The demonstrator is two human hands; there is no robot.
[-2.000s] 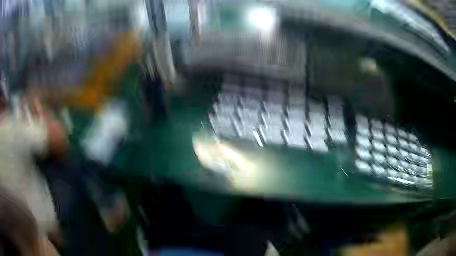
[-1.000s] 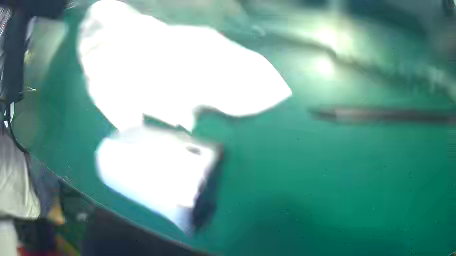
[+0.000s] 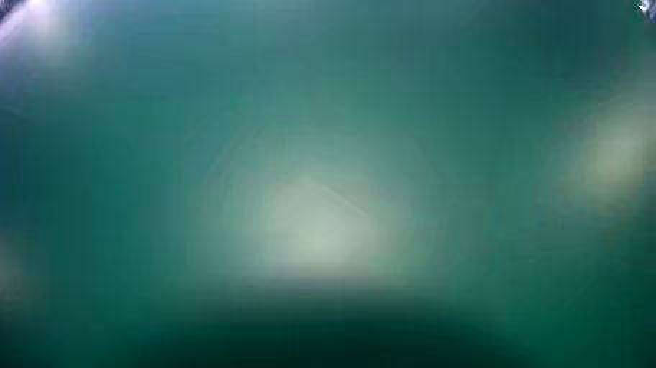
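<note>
A blurred green surface (image 3: 446,237) fills almost the whole head view, very close to the camera. It looks like the bench mat. A pale glare patch lies at its middle and a dark shadow along the bottom. No unit, cloth or tool can be made out. Neither my left hand nor my right hand is in view.
A second pale glare patch shows at the right. A pale, blurred edge curves across the top left corner. A small bright, unclear thing shows at the top right corner.
The camera has come closer to the green surface. The white cloth, the white unit and the dark stick seen a second ago are out of view.
</note>
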